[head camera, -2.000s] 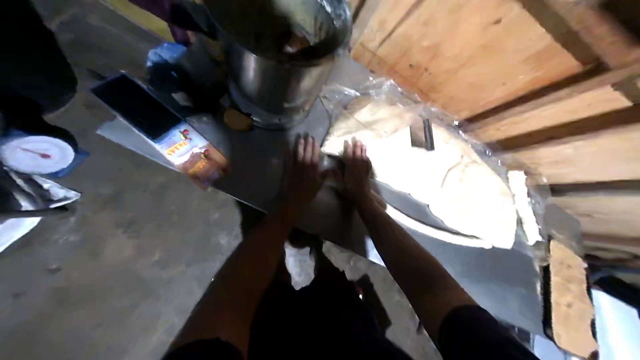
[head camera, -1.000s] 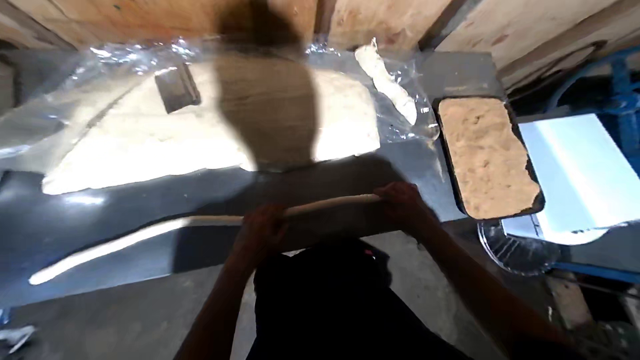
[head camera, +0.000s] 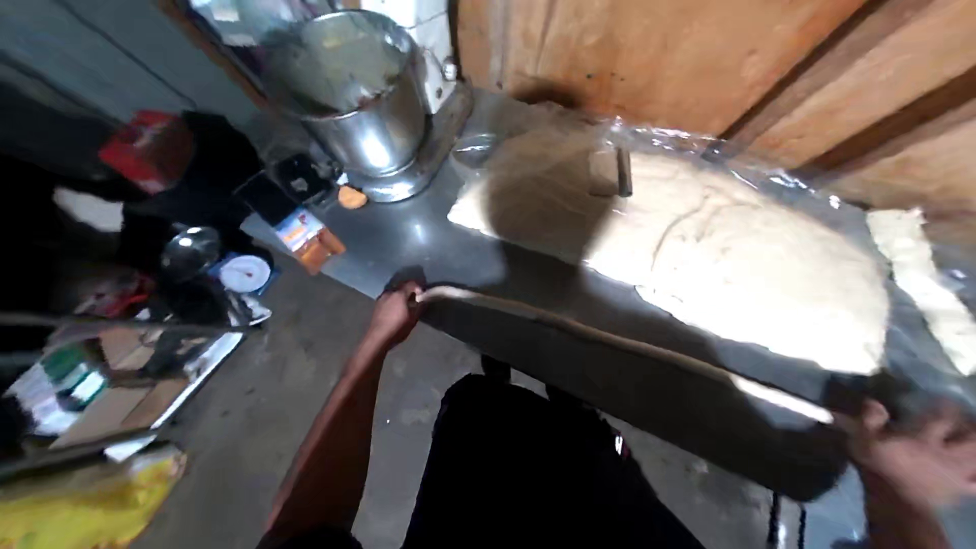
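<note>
A long thin dough rope (head camera: 610, 335) lies along the front of the dark metal table. My left hand (head camera: 398, 309) grips its left end at the table's front edge. Near the other end is my right hand (head camera: 915, 450), blurred, its fingers partly spread; whether it holds the rope tip is unclear. Behind the rope, a large flat sheet of dough (head camera: 740, 259) rests on clear plastic film, partly in shadow. A rectangular dough scraper (head camera: 610, 172) lies on that sheet. Further right is a separate dough strip (head camera: 923, 282).
At the back left stands a steel mixer bowl (head camera: 370, 133), with a phone (head camera: 265, 197) and a printed packet (head camera: 309, 238) nearer the table's left edge. A dial scale (head camera: 244, 273) and mixed items sit beyond the floor gap. A wooden wall (head camera: 648, 61) borders the back.
My hands have moved wide apart; one second ago they were closer together on the rope. The view has swung back left, bringing the mixer bowl into sight again.
</note>
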